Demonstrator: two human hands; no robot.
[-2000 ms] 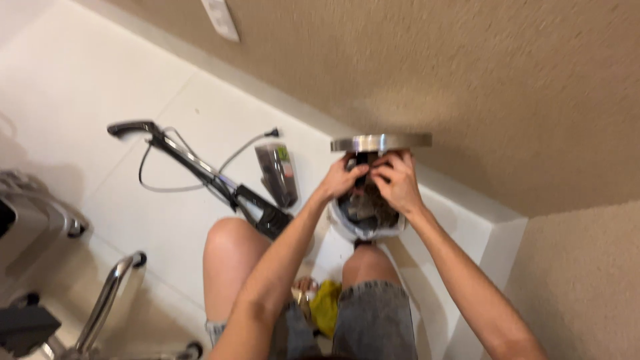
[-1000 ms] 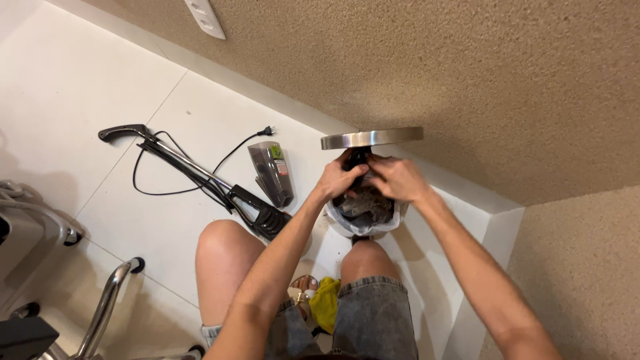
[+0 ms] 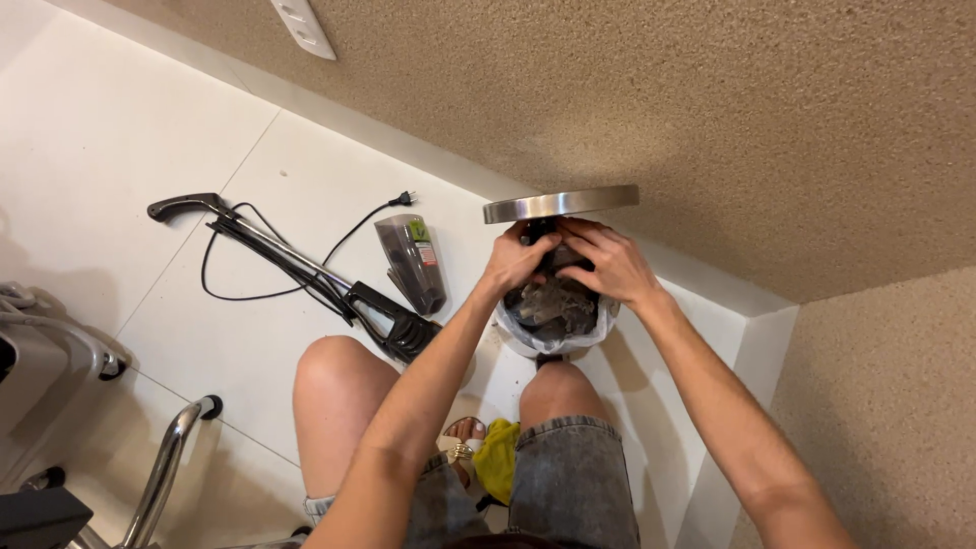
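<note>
A pedal bin with a white liner stands by the wall, its round metal lid raised. Grey dust and debris fill its mouth. My left hand holds a dark part, perhaps a filter piece, over the bin, just below the lid. My right hand touches the same part from the other side, fingers bent; the part is mostly hidden between the hands. Left of the bin, on the floor, lie a clear vacuum dust cup and a black stick vacuum cleaner with its cord.
The cord's plug lies near the baseboard. A wall outlet plate is at the top. Chrome chair legs stand at lower left. A yellow cloth is between my knees, beside a sandalled foot.
My right hand's fingers have spread and shifted slightly around the dark part. My left hand stays at the part under the lid.
</note>
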